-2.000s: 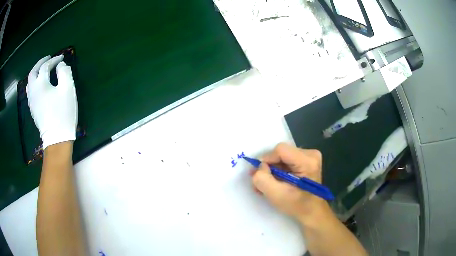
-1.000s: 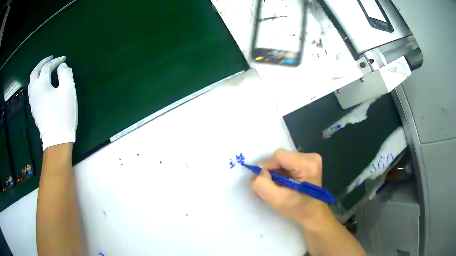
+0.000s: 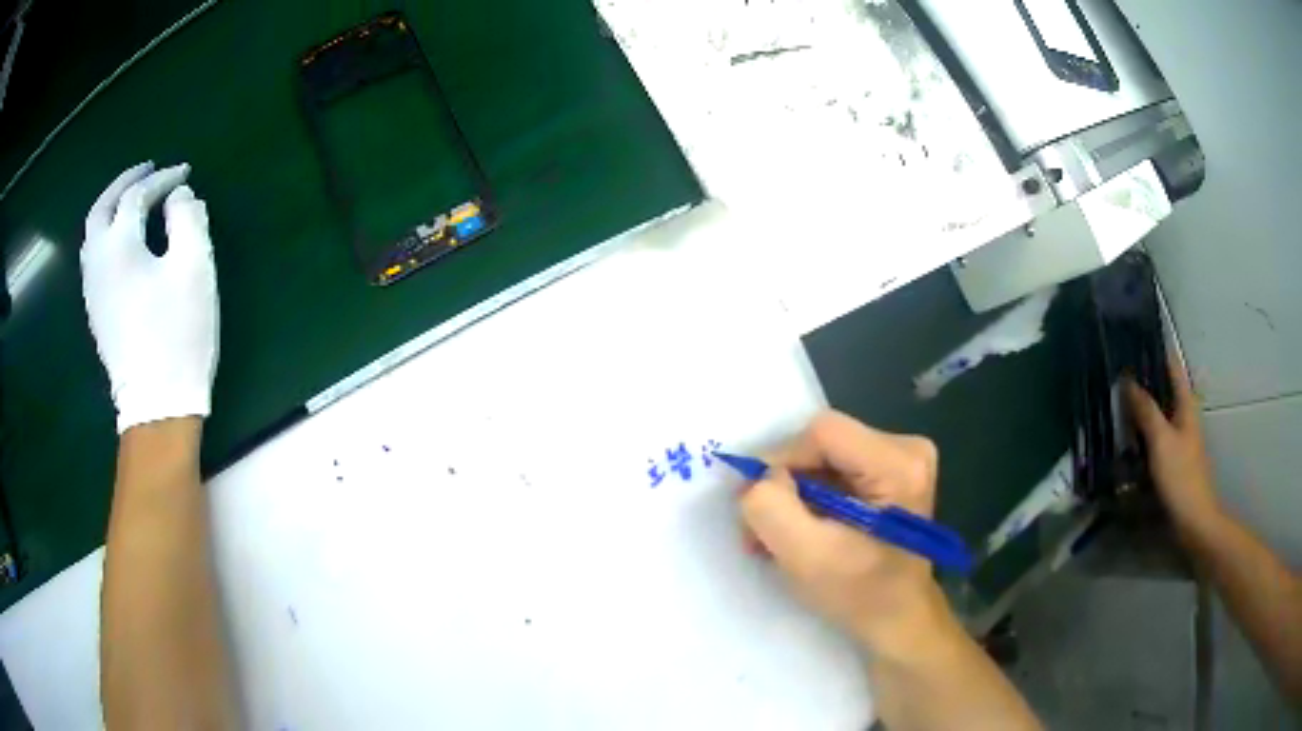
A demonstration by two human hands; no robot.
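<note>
My right hand [image 3: 843, 536] is bare and holds a blue marker pen [image 3: 878, 517], its tip at small blue handwriting [image 3: 678, 464] on the white paper sheet [image 3: 471, 571]. My left hand [image 3: 150, 293], in a white glove, rests on the green bench surface [image 3: 571, 129] at the left, fingers curved and apart, holding nothing. A black phone middle frame [image 3: 429, 240] lies flat on the green surface between my left hand and the stained paper. Its end with gold and blue bits points toward me.
Another person's bare hand [image 3: 1178, 450] holds dark frames [image 3: 1121, 371] at the far right. Stained paper [image 3: 828, 157] lies at the upper right, beside a white fixture [image 3: 985, 57] with a dark frame [image 3: 1068, 50]. Part of another frame shows at the left edge [image 3: 9, 564].
The frame over the stained paper has gone from there, and one now lies on the green surface. Frames at the left have mostly left view. Another person's hand appeared at right. The blue writing has grown.
</note>
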